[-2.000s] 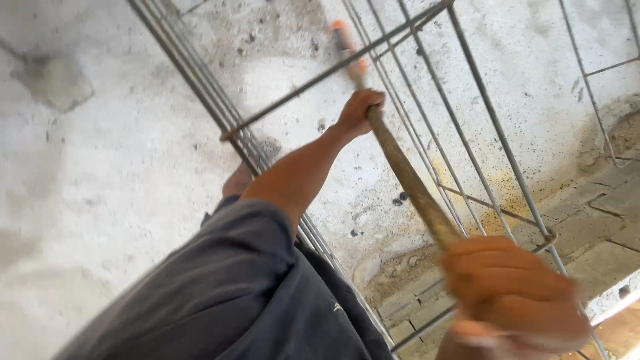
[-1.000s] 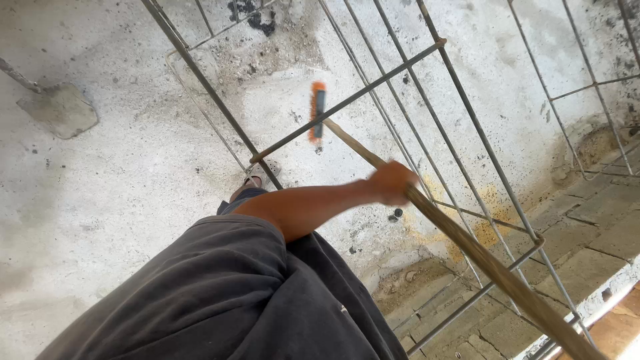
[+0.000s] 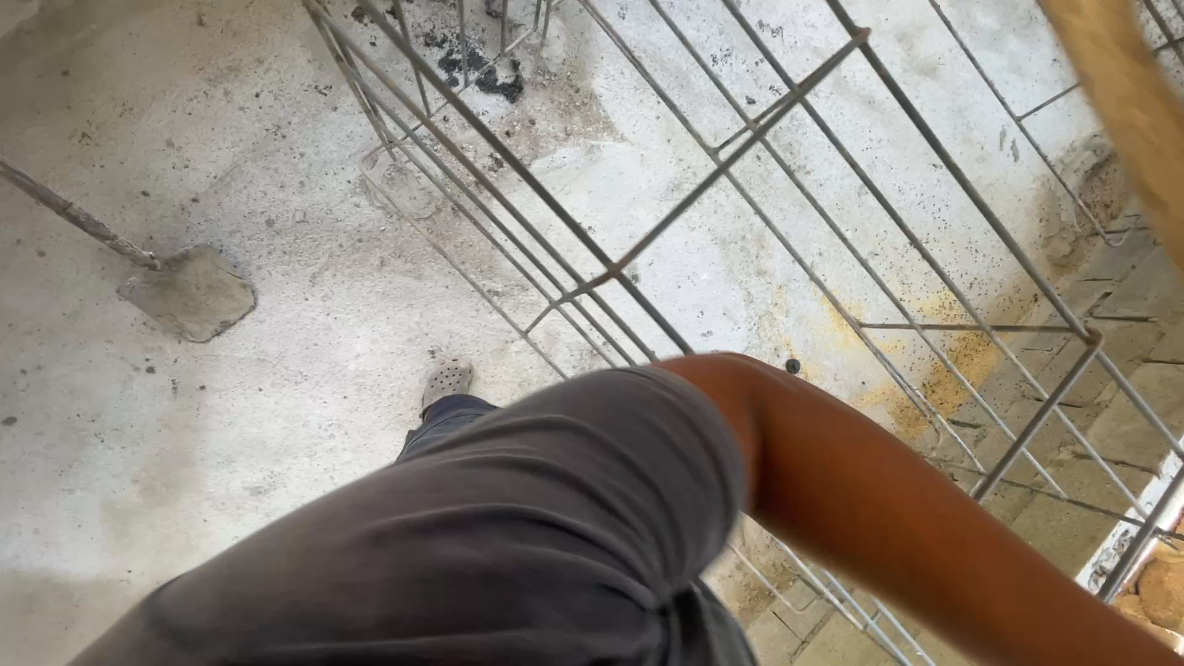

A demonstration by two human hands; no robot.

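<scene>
In the head view my bare forearm reaches from the grey sleeve down to the bottom right corner, and its hand lies outside the frame. My other hand is out of view too. A blurred wooden pole [image 3: 1124,120] crosses the top right corner; what holds it cannot be seen. A cage of steel rebar [image 3: 610,268] runs diagonally over the pale floor, beside and beyond my arm. The head of the tool is not visible.
A flat-bladed shovel [image 3: 190,294] lies on the concrete floor at the left. My perforated shoe [image 3: 447,381] stands left of the rebar. Paving blocks [image 3: 1142,398] and a white edge [image 3: 1124,546] are at the right, with more thin rebar at the upper right.
The hand seen earlier on the pole has left the frame, and the arm now points down to the right. The pole has moved from the middle to the top right; its orange-and-dark head is gone from view.
</scene>
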